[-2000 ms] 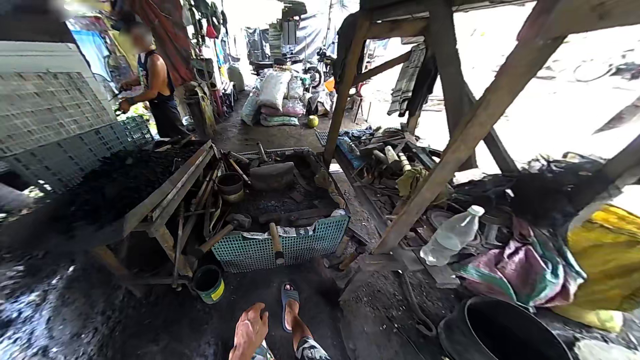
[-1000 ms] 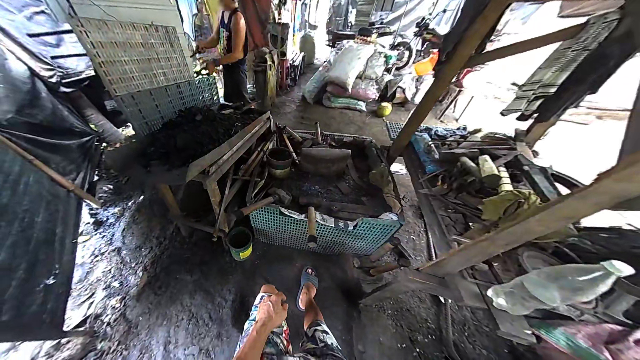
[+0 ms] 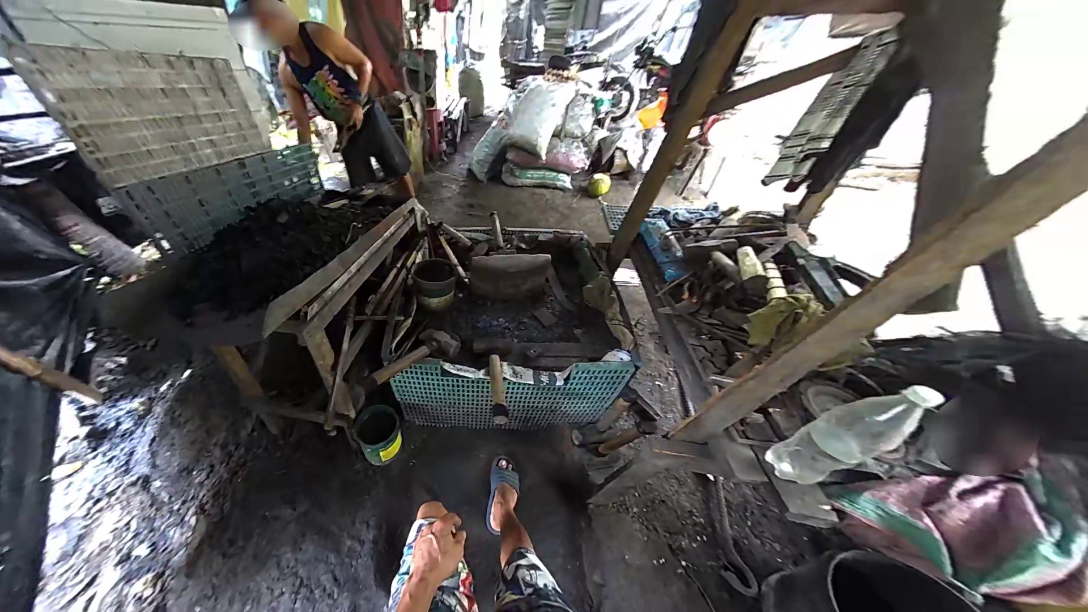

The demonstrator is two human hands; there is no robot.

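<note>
My left hand rests on my left knee, over patterned shorts, with loosely bent fingers and no object in it. My right hand is out of view. Ahead of my feet, a green plastic crate holds dark debris and a metal block that looks like an anvil. A wooden-handled hammer hangs its handle over the crate's near side. Another hammer lies at the left corner. A small bucket sits inside the crate, and a green bucket stands on the ground to its left.
A person stands behind the charcoal heap at left. A slanting wooden post crosses the right side. A plastic bottle, a crumpled sack and a black container lie lower right. Filled sacks are piled behind.
My left hand, raised in the oldest frame, has come down onto my knee. The person at left now bends forward with one arm lowered. The view has swung somewhat.
</note>
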